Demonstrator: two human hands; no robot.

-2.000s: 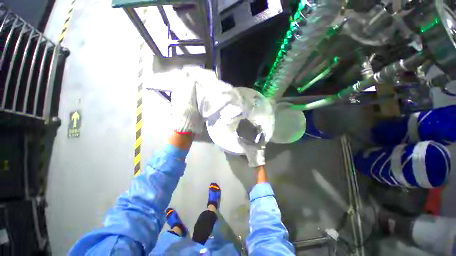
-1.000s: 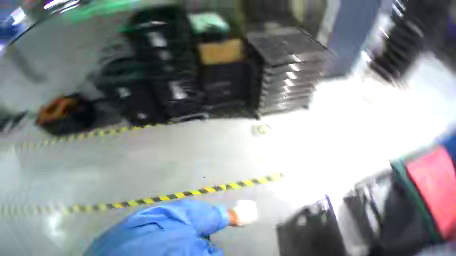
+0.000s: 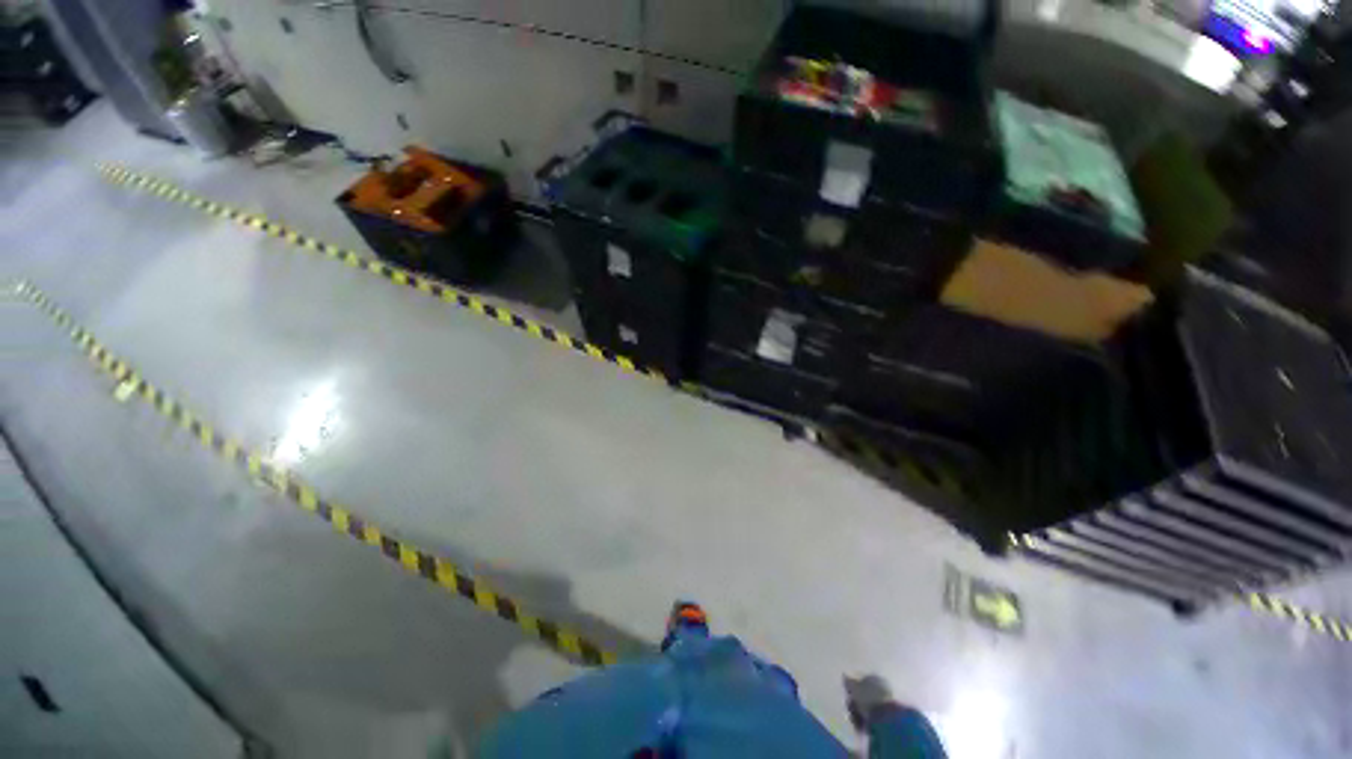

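A small, blurred greyish shape at the bottom edge, at the end of a blue sleeve, looks like my right hand (image 3: 867, 697). Its fingers and anything in it cannot be made out. My left hand is not in view. My blue clothing fills the bottom middle, with one shoe (image 3: 687, 615) in front of it. Nearest ahead is the grey floor (image 3: 504, 460) with yellow-black tape (image 3: 349, 522) running across it.
Along the far tape stand an orange-topped dark box (image 3: 423, 193), a dark bin (image 3: 630, 260) and stacked black crates (image 3: 779, 334). A brown cardboard piece (image 3: 1045, 291) and a ribbed dark stack (image 3: 1283, 400) are at right. A floor arrow sign (image 3: 995, 605) lies lower right. A pale surface (image 3: 97, 630) is lower left.
Two seconds ago both gloved hands were at a round white container; it is out of view now. The view has turned to the crates, which have shifted right since one second ago.
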